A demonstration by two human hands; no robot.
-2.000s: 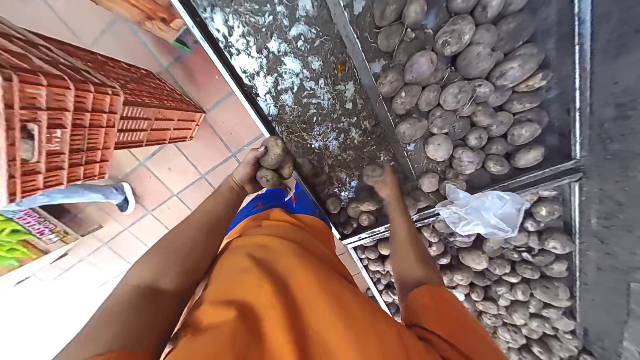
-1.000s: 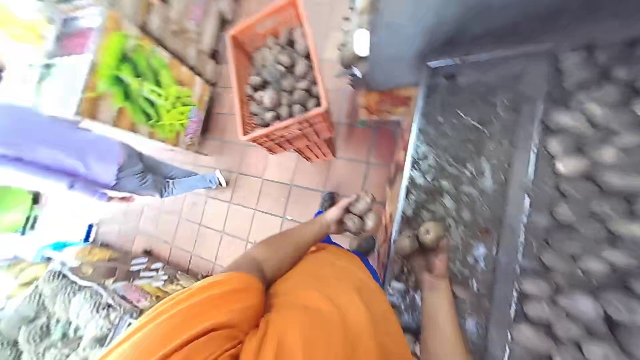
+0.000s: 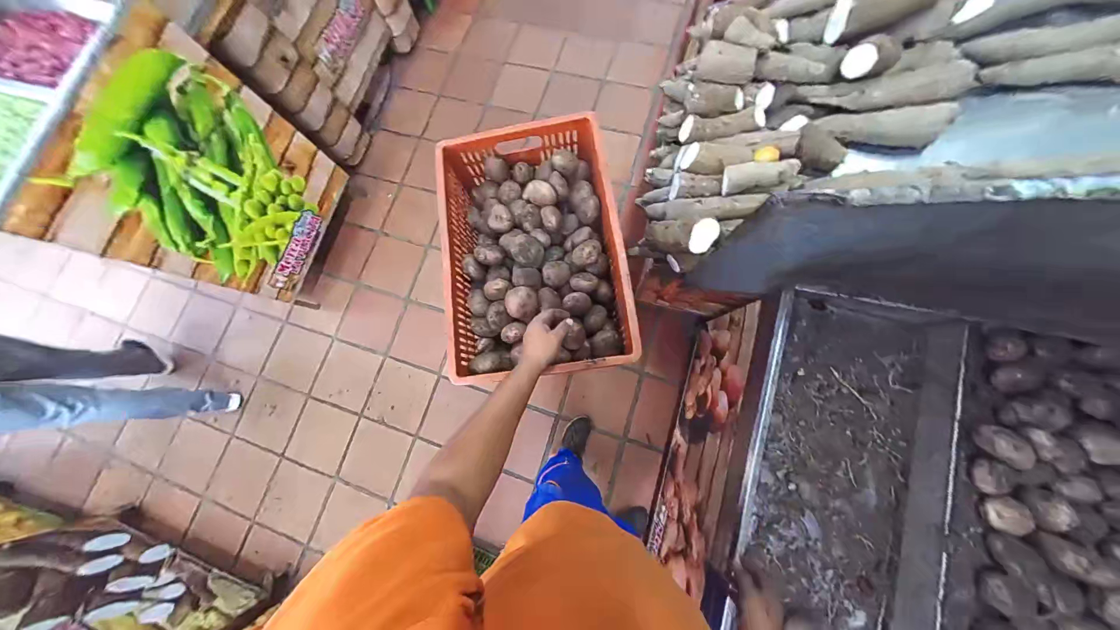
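An orange plastic crate (image 3: 444, 262) full of brown potatoes (image 3: 522, 303) stands on the tiled floor. My left hand (image 3: 544, 339) reaches inside its near end, the fingers curled down against potatoes; whether it grips one is unclear. At the bottom right, my right hand (image 3: 758, 597) is blurred and partly cut off, low over the near part of a dirt-strewn bin (image 3: 840, 455). What it touches cannot be made out. More potatoes (image 3: 1006, 516) lie in the adjoining compartment, beyond a dark divider (image 3: 929, 464).
Cut cassava roots (image 3: 717, 162) are piled on a stand at the upper right. A wooden display with green peppers (image 3: 166, 149) stands at the upper left. At the left edge are the legs of people (image 3: 114, 385). Cut roots (image 3: 105, 569) fill a lower-left display.
My left hand, holding potatoes beside my body a second ago, is now down in the crate. My right hand held potatoes over the bin and now sits lower in view. The view has turned left.
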